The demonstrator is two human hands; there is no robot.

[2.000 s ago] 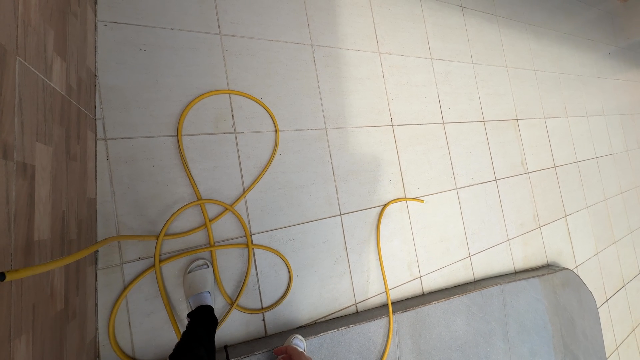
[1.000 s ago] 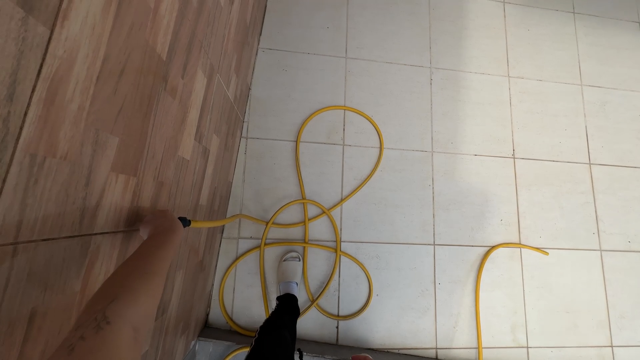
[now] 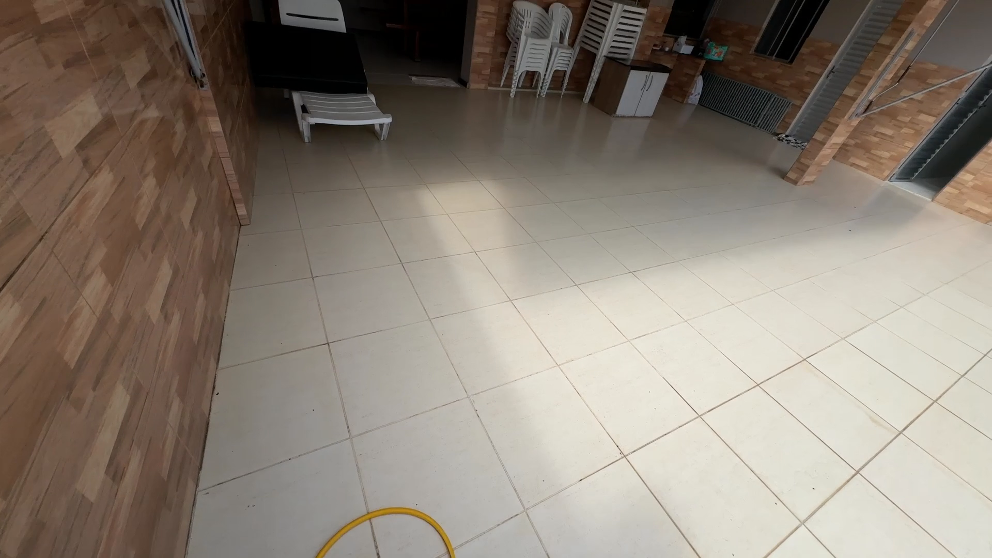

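Neither of my hands shows in the head view now, so what they hold or touch is hidden. Part of a yellow hose (image 3: 397, 511) lies on the white tiled floor at the bottom edge, curved in an arch; the rest of it is out of view.
A wood-patterned tiled wall (image 3: 116, 310) runs along the left. Farther back are a white plastic lounger (image 3: 342, 108) with a black pad (image 3: 306, 58), stacked white plastic chairs (image 3: 533, 43), a small cabinet (image 3: 632, 89) and a pillar (image 3: 868, 101) at the right.
The view has tilted up strongly across the floor. My hand at the hose's black end by the wall, seen one second ago, has left the view, as have my feet and most of the hose.
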